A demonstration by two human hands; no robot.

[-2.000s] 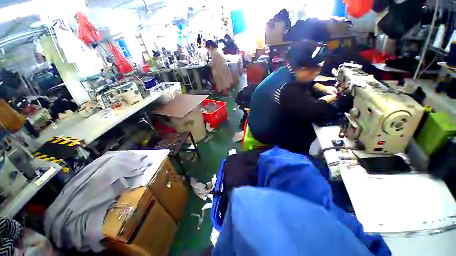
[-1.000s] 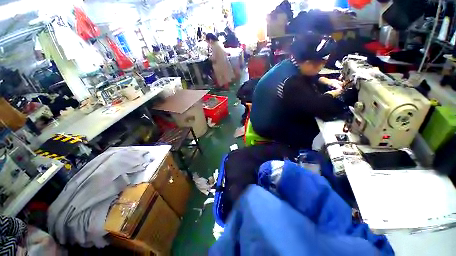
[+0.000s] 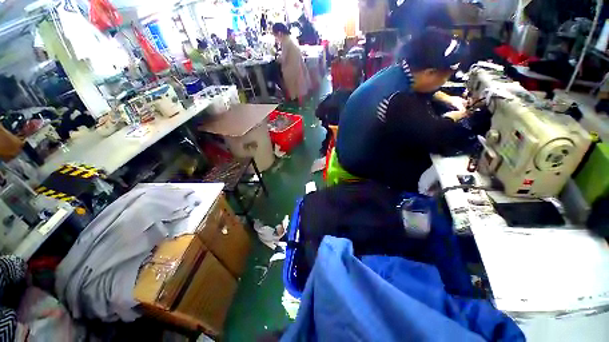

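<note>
A large blue garment (image 3: 374,300) fills the bottom centre of the head view, with a raised peak at its left and lower folds spreading right beside the white table (image 3: 541,267). It lies partly over a blue bin (image 3: 291,270) that holds dark cloth (image 3: 354,217). Neither of my hands shows; whether they are behind the cloth or below the picture cannot be told.
A seated person (image 3: 394,127) works at a cream sewing machine (image 3: 534,143) ahead on the right. Cardboard boxes (image 3: 210,284) with grey cloth (image 3: 127,247) stand at left. A red crate (image 3: 286,137) and white scraps (image 3: 270,234) are on the green floor. Another person (image 3: 292,67) stands far back.
The blue garment has sunk lower and changed shape, uncovering more of the dark cloth in the bin and a pale patch beside it. The view has shifted slightly.
</note>
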